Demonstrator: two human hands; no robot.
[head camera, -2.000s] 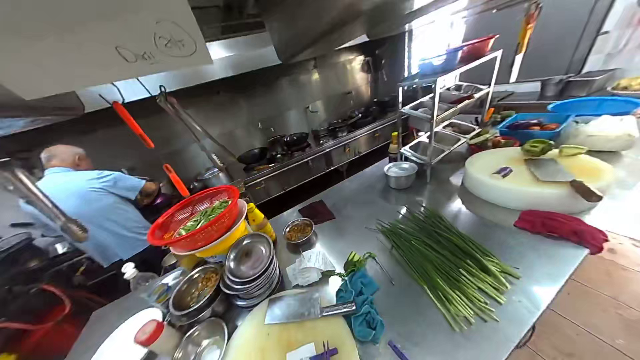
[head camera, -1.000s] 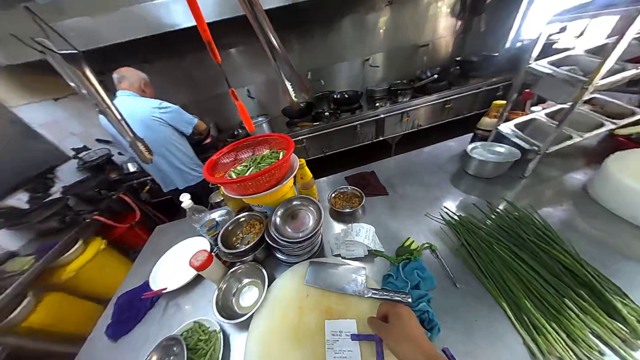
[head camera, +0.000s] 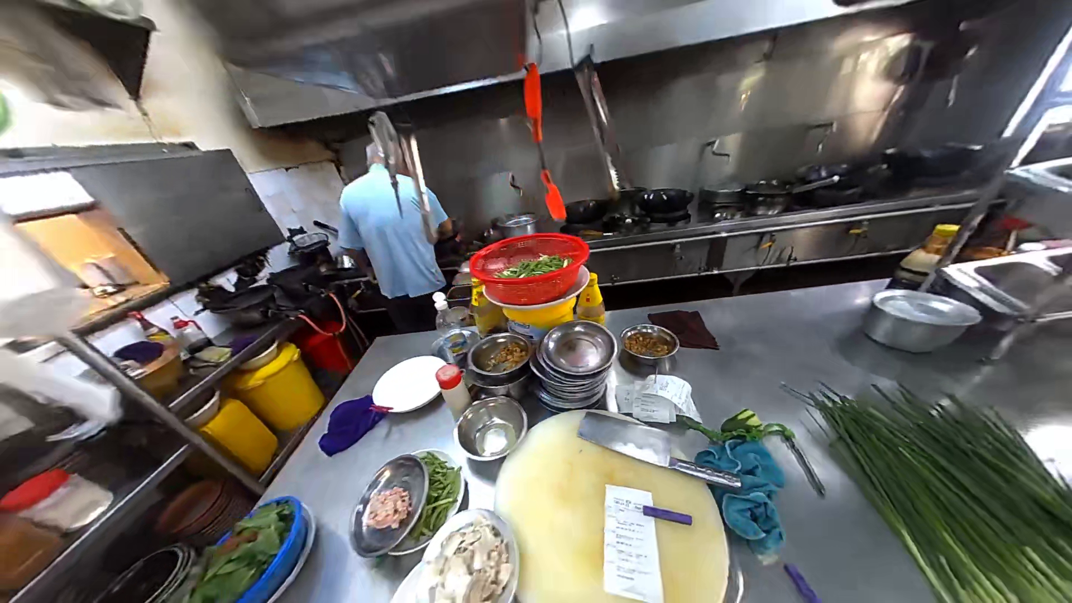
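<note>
Neither of my hands shows in the head view now. A round cutting board (head camera: 536, 511) lies on the steel counter, with a cleaver (head camera: 628, 437) flat across its far right part, the handle pointing right. A printed paper slip (head camera: 630, 544) and a short purple strip (head camera: 667, 515) rest on the board. Beside it on the right is a crumpled teal cloth (head camera: 745, 490). Left of the board stand a plate of pale sliced food (head camera: 471, 563), a metal dish of minced meat (head camera: 389, 508) and a plate of cut green beans (head camera: 439, 490). Long green stalks (head camera: 946, 486) lie at the right.
Behind the board are stacked metal dishes (head camera: 578, 347) and a red colander (head camera: 529, 272). A lidded pot (head camera: 919, 320) stands near the rack at right. A person in a blue shirt (head camera: 392, 226) stands by the stove. Left is a shelf with yellow bins (head camera: 280, 385).
A hand that was at the board's right edge by the slip one second ago is out of view. The view has swung left, bringing in more of the left shelf and the food dishes.
</note>
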